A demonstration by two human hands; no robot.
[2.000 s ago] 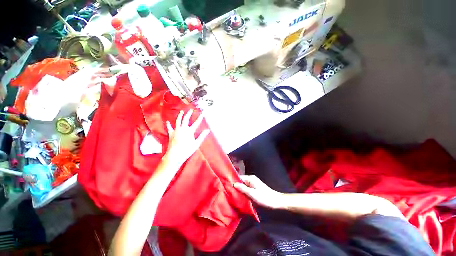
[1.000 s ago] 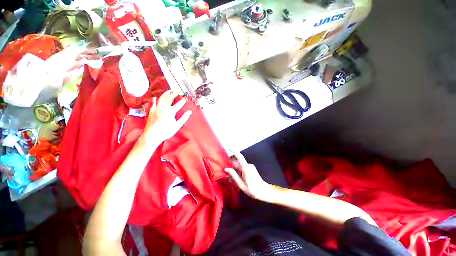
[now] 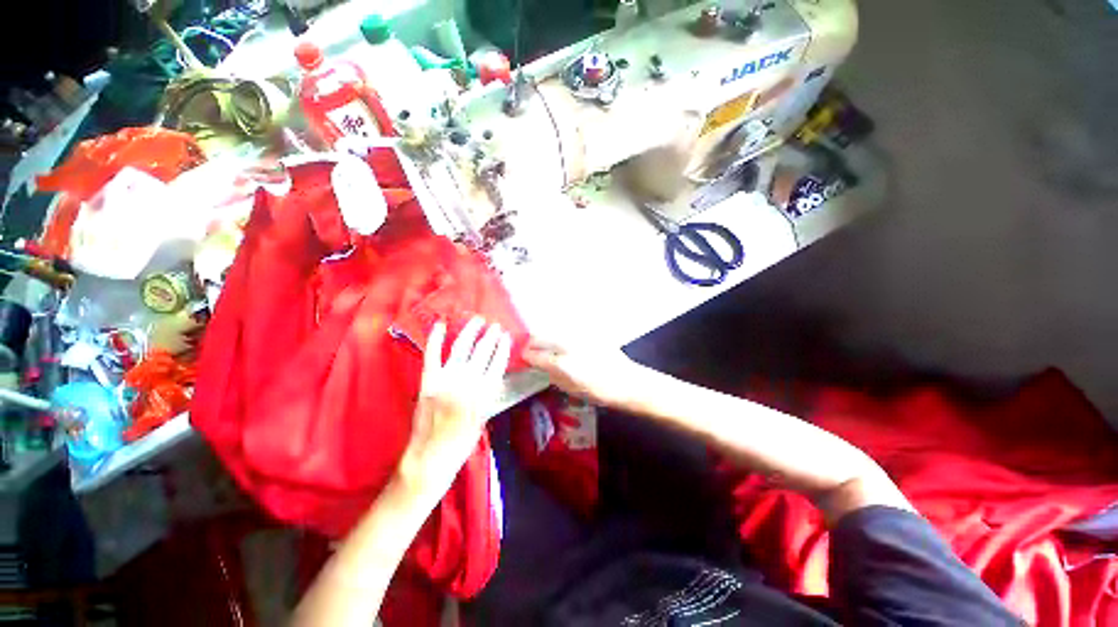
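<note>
A large bright red garment piece [image 3: 307, 380] lies over the front of the sewing table and hangs down over its edge. My left hand [image 3: 463, 380] lies flat on it, fingers apart, pressing on the cloth. My right hand [image 3: 570, 367] pinches the cloth's right edge near the table's front edge. The cloth's upper right edge lies by the needle area [image 3: 497, 233] of the cream-white sewing machine [image 3: 650, 98]; whether it is under the presser foot cannot be told. A white oval piece [image 3: 359, 194] lies on the upper part of the cloth.
Black-handled scissors [image 3: 703, 254] lie right of the needle. A red bottle [image 3: 343, 101] stands behind the cloth. Plastic bags [image 3: 123, 227], a small round tin or roll [image 3: 166, 290] and an olive coil [image 3: 221, 104] are at left. A red fabric heap [image 3: 956, 453] is at my right side.
The cloth's lower right part has been drawn in, and less spreads over my lap. My left hand has moved down and right on the cloth. My right hand has moved up to the table edge.
</note>
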